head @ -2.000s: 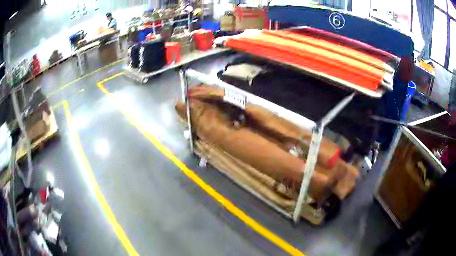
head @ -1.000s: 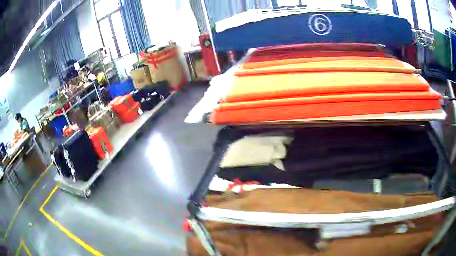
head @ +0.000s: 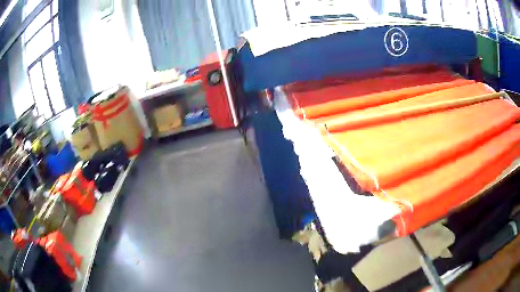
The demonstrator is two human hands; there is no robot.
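Note:
No hand is in view. An orange fabric lay [head: 422,145] lies on the press table at the right, with raised folds across it and a frayed left edge. A long thin tan pole [head: 422,111] lies across the cloth. A white underlay [head: 336,199] sticks out past the cloth's left side and hangs down. The dark-blue press beam [head: 342,54], marked with a circled 6, spans the far end of the cloth.
A low platform [head: 102,228] at the left bears orange and black bundles. A large brown carton [head: 117,122] stands behind them. A shelf [head: 182,128] and a red cabinet [head: 218,97] stand by the far wall. Grey floor [head: 188,199] lies between platform and press. Dark and brown material shows at the lower right.
The view has come closer to the press's left side. The orange cloth is now larger and further right. The metal-frame cart has mostly left the picture at the lower right.

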